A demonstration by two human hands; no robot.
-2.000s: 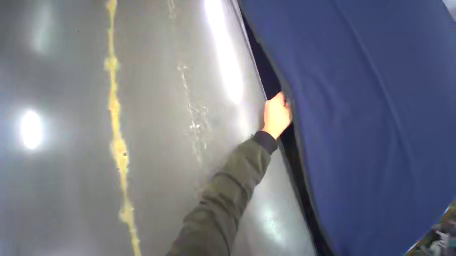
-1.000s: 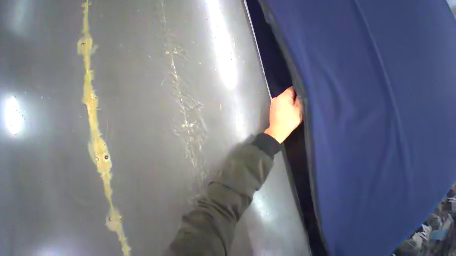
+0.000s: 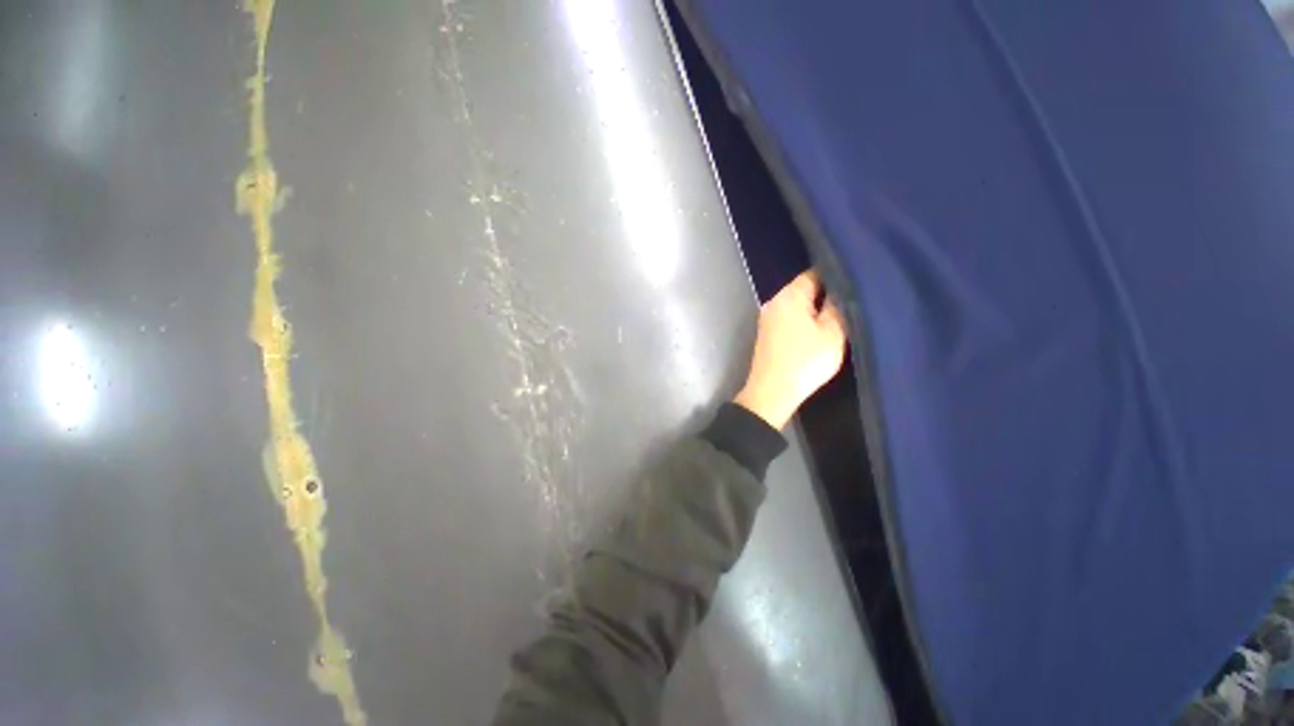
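Observation:
A wide navy fabric ply [image 3: 1022, 355] fills the right side of the view, with a few soft creases near its left edge. A dark strip [image 3: 738, 170] shows between that edge and the grey table; I cannot tell if it is cloth or a gap. My left hand [image 3: 798, 345], bare with a dark cuff and olive sleeve, pinches the navy ply's left edge near the middle of the view. Its fingertips are partly hidden at the fabric edge. My right hand is not in view.
The smooth grey table [image 3: 412, 355] spans the left and middle, with a rough yellowish seam line [image 3: 277, 355], scratches and bright light reflections. Mixed scraps [image 3: 1249, 667] show at the bottom right corner, beyond the fabric.
My left hand keeps its hold on the fabric edge. The view has shifted over the table, and the dark strip beside the hand looks wider than two seconds ago.

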